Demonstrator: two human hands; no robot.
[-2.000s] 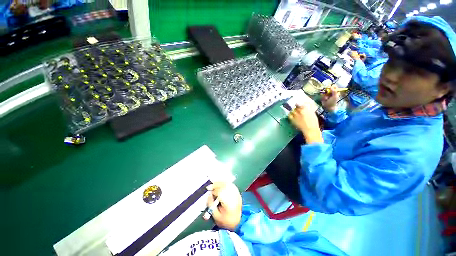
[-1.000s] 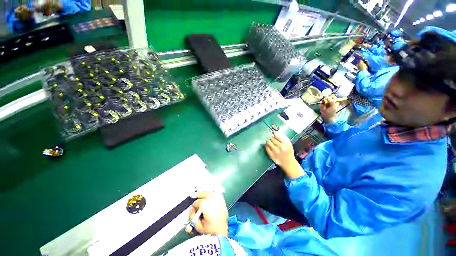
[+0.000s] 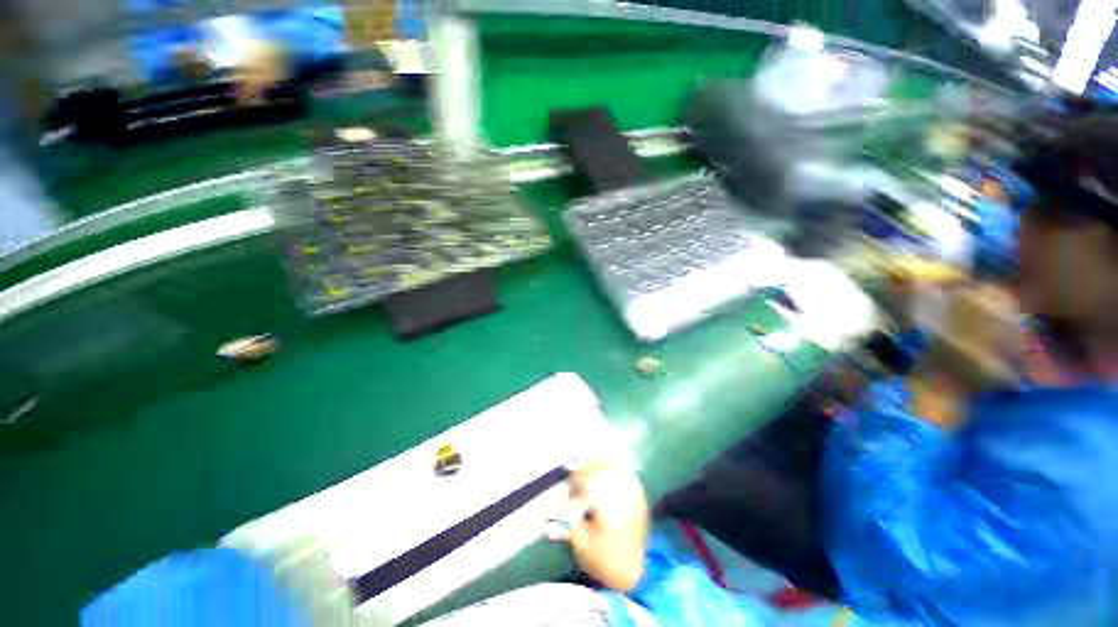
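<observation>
The long white work board [image 3: 515, 429] lies on the green bench, with a dark strip [image 3: 466, 532] along its near side. A small black and yellow part [image 3: 448, 461] lies on the board; blur hides its detail. My right hand [image 3: 609, 524] is at the board's right end, its fingers closed on a slim whitish tool, mostly hidden and blurred. My left sleeve [image 3: 196, 594] is at the bottom left. A pale smear beside it, over the board's left end, looks like my left hand [image 3: 309, 578]; its fingers and anything in them cannot be made out.
A tray of yellow-dotted parts [image 3: 411, 221] rests over a dark block [image 3: 444, 304]. A silvery tray [image 3: 674, 251] stands to its right. Small parts lie on the mat at left [image 3: 248, 348] and centre [image 3: 650, 366]. A neighbour in blue [image 3: 981, 490] sits close at right.
The view has swung left and blurred. My left sleeve has come in at the bottom left. My right hand stays at the board's right end. The part on the board looks smaller.
</observation>
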